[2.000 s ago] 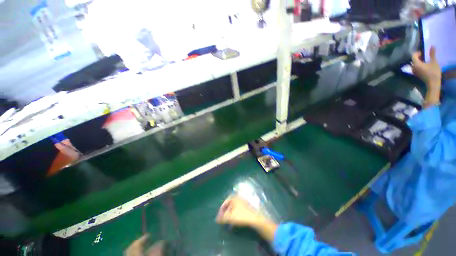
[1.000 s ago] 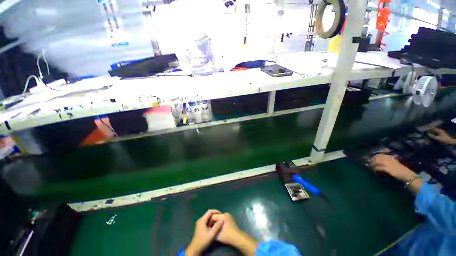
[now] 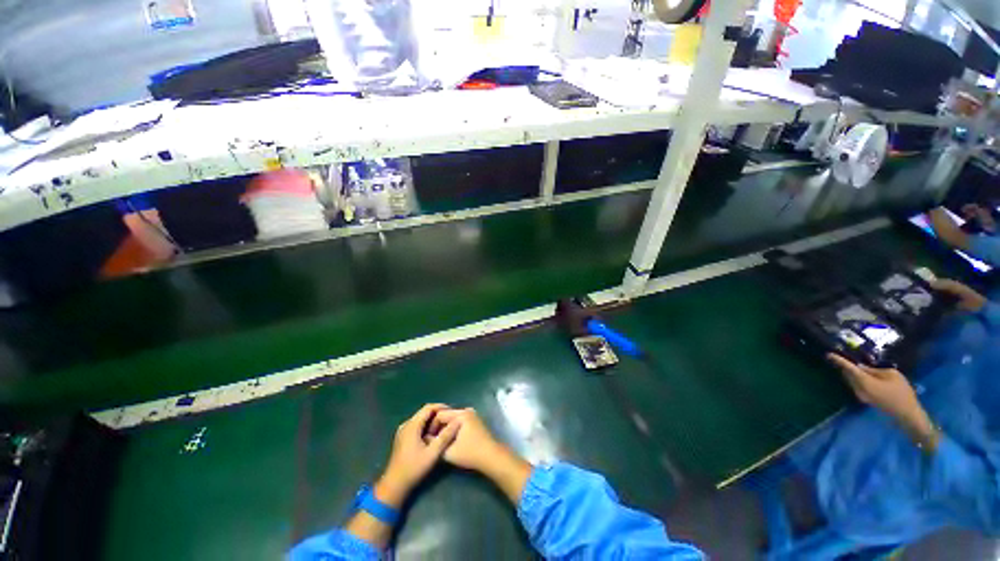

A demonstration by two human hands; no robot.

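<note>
My left hand [image 3: 412, 455] and my right hand [image 3: 469, 441] are clasped together over the green mat [image 3: 252, 493], in the lower middle of the view. No tool or part shows in them. A blue strap is around my left wrist. The soldering iron [image 3: 612, 335] rests with its blue handle out of the small dark stand [image 3: 572, 317], to the right and beyond my hands. The small speckled tip cleaning tray [image 3: 595, 353] lies in front of the stand.
A pale rail [image 3: 439, 343] and white post [image 3: 669, 197] stand beyond my hands, below a shelf [image 3: 329, 134]. A black tray stack [image 3: 71, 482] is at the left. At the right, a person in a blue smock holds a black tray with open units [image 3: 872, 320].
My hands were apart two seconds ago and are now clasped together. The view has shifted. The person at the right now has both hands on the black tray.
</note>
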